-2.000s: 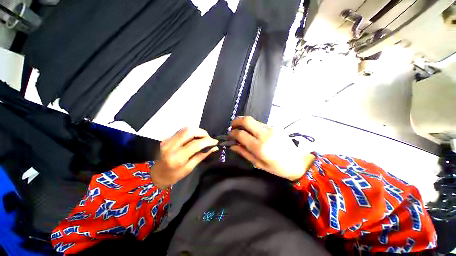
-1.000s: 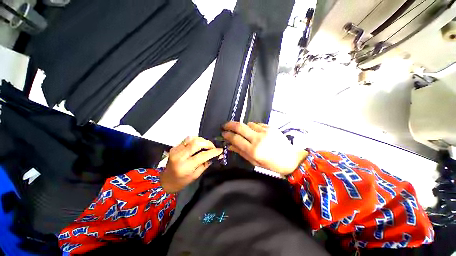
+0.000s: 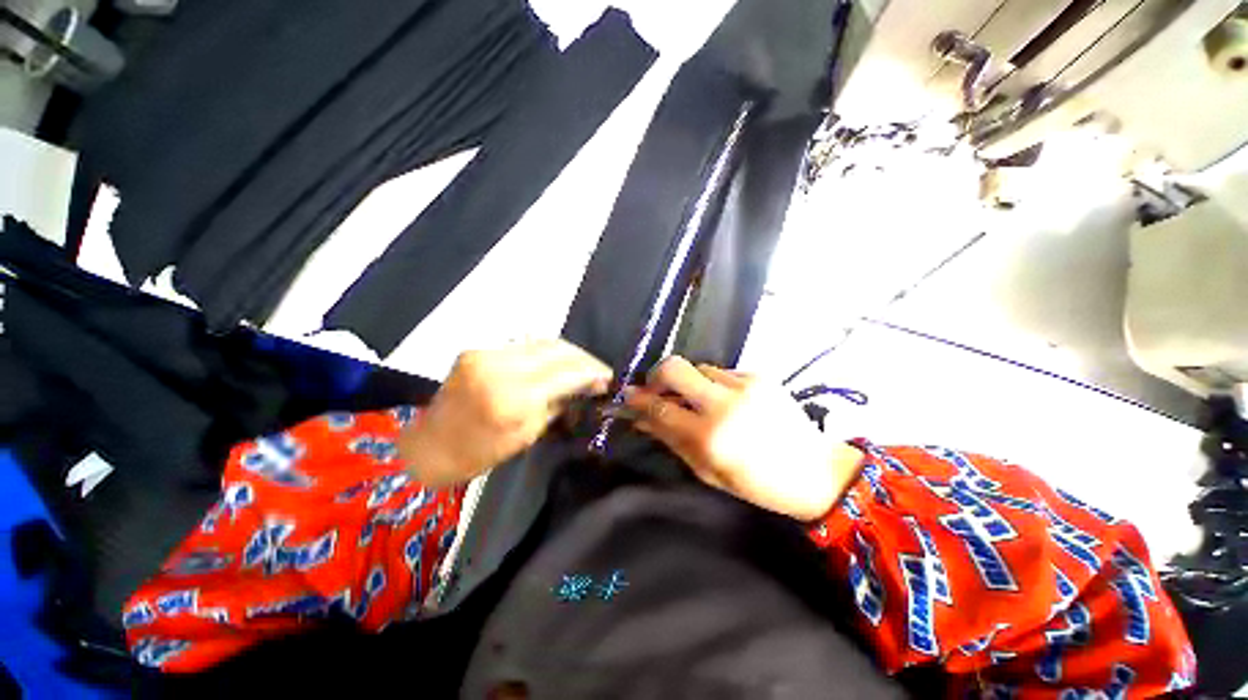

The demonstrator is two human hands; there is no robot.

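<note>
A long black fabric panel runs from the top centre down to my lap. A thin silvery-white zipper lies along it, with a narrow gap beside it. My left hand, slightly blurred, has its fingertips closed on the panel's near end, left of the zipper. My right hand pinches the same end from the right side. The zipper's lower end shows between and just below the fingertips. Whether a slider is between the fingers is hidden.
A fanned pile of black strips lies at upper left, with a single cut strip beside it. The sewing machine stands at right. Small snips lie right of my right hand. A glossy black heap is at far right.
The panel's far part has shifted right and slants more. The zipper tapes now show a narrow gap lower down. My left hand has moved slightly up and left; both hands remain at the zipper's near end.
</note>
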